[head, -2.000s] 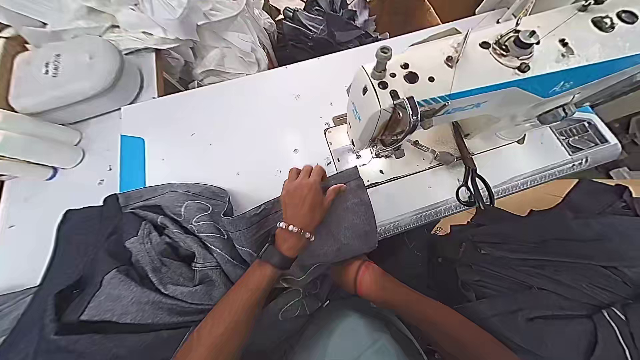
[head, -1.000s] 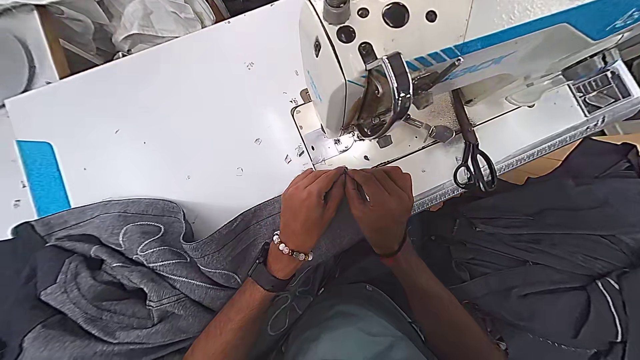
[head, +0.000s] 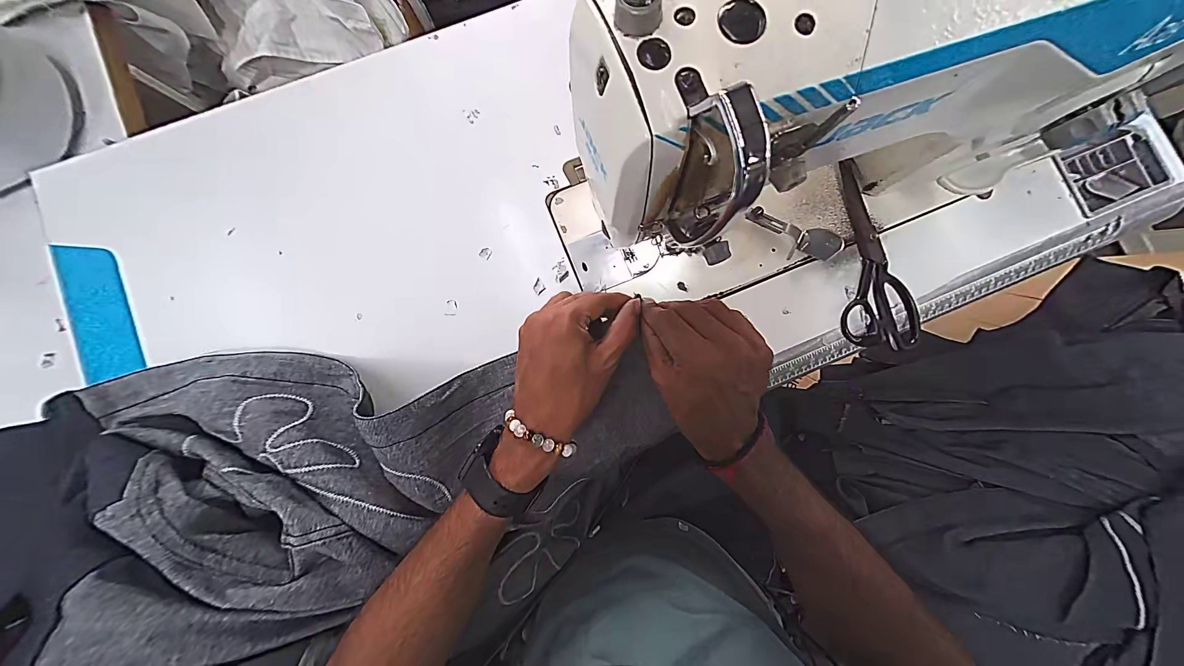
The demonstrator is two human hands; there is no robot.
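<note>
A grey denim garment (head: 314, 462) with light wavy stitching lies over the front edge of the table and across my lap. My left hand (head: 573, 356) and my right hand (head: 703, 370) meet fingertip to fingertip at its upper edge, pinching the cloth between thumbs and fingers. Just beyond them is the lit needle area of a white and blue sewing machine (head: 615, 120). The exact fold between my fingertips is mostly hidden by the fingers.
Black-handled scissors (head: 879, 305) lie on the machine bed, right of my hands. Dark cloth (head: 999, 444) is heaped at the right. Thread scraps dot the white table (head: 277, 231). White fabric (head: 301, 42) is piled beyond its far edge.
My right hand, partly under the cloth two seconds ago, has come up beside my left hand at the garment's edge. The view has moved closer. Since one second ago, both hands have stayed together.
</note>
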